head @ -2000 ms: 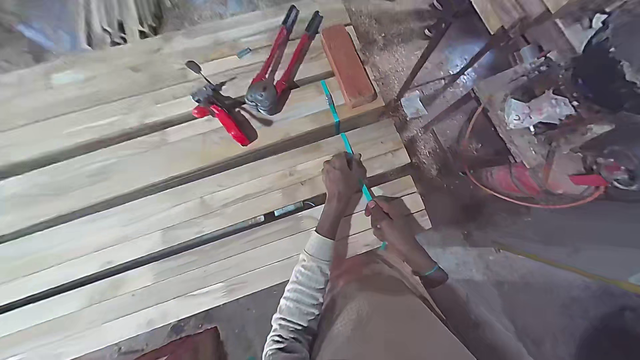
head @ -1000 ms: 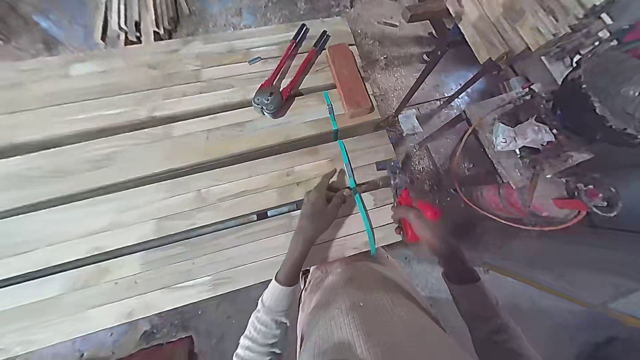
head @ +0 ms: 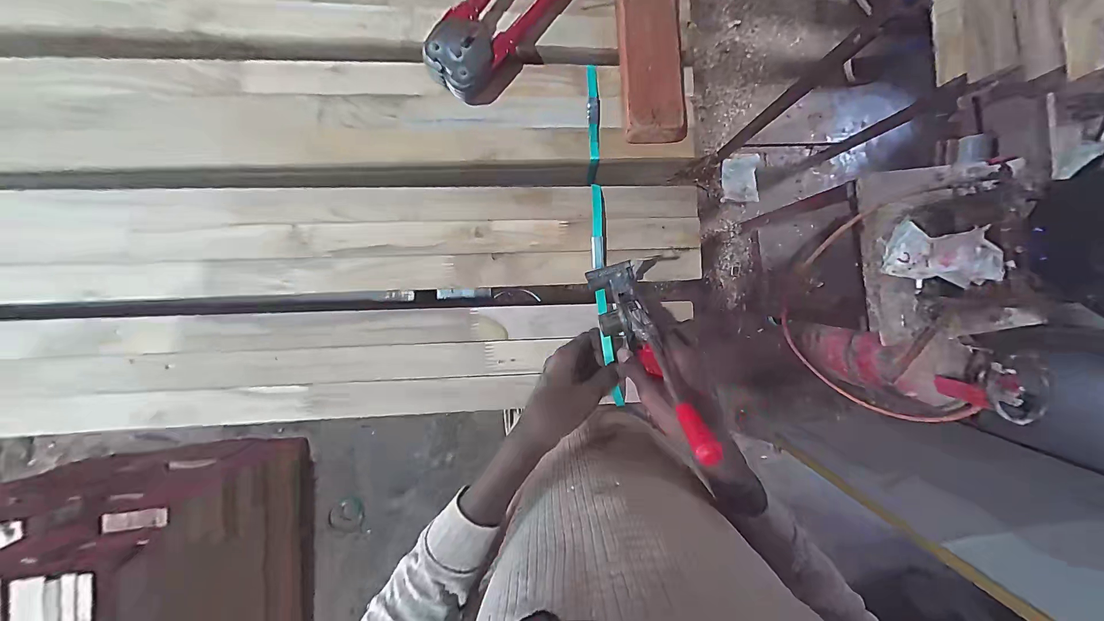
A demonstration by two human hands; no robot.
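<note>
A green strapping band crosses the light wooden boards near their right ends, with a small metal seal around it. My left hand has its fingers closed on the band close to the near edge of the boards. In my right hand is a red-handled strapping tensioner, its metal head lying at the band just below the seal. The right hand's fingers are partly hidden behind the tool. Farther off, a red-handled crimping tool rests on the boards, left of a reddish wooden block.
Dark gaps run between the groups of boards. To the right are metal bars, an orange hose and a red cylinder on the floor. A dark reddish-brown piece is at the lower left.
The tensioner lay on the boards at first; my right hand took it up and brought it leftward to the band. My left hand has moved down along the band. The view is closer.
</note>
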